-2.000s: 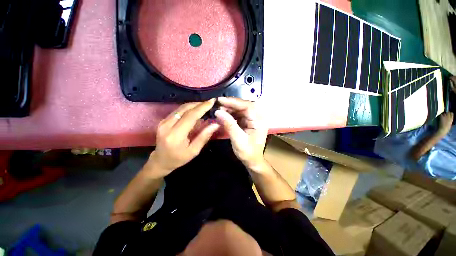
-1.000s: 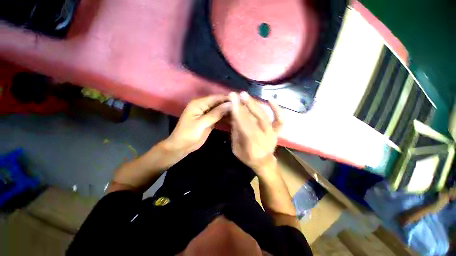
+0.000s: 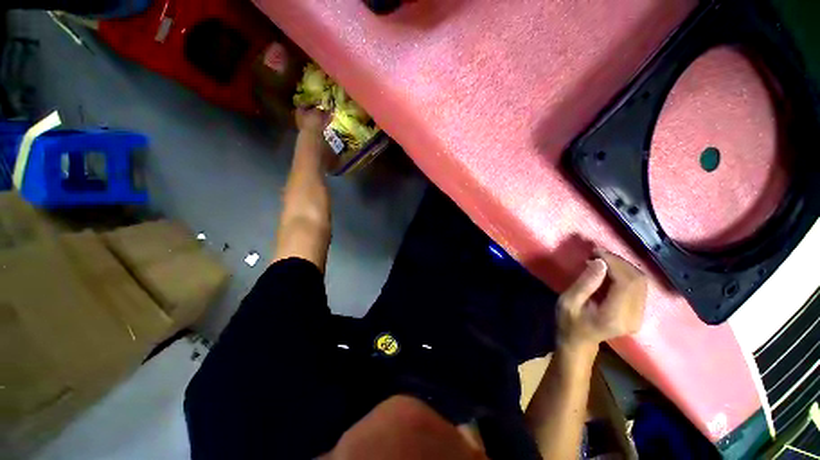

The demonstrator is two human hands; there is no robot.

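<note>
My left hand (image 3: 313,120) reaches down below the bench edge to a container of crumpled yellowish scraps (image 3: 346,117); its fingers are small and partly hidden, so I cannot tell if it holds anything. My right hand (image 3: 604,301) rests at the pink bench edge with its fingers curled and thumb against the fingers; nothing is clearly visible in it. The square black frame (image 3: 620,199) with a large round opening lies on the pink foam sheet (image 3: 503,99), up and right of my right hand, not touched.
The sheet of black strips (image 3: 791,346) lies at the right edge. A blue stool (image 3: 90,168) and brown cartons (image 3: 99,305) stand on the grey floor at left. A red stool (image 3: 193,45) is at upper left. Small white scraps lie on the floor. An open carton is below my right hand.
The view has turned left, so the frame now appears farther right. My hands have parted: the left has gone down to the scraps, the right stays by the bench edge.
</note>
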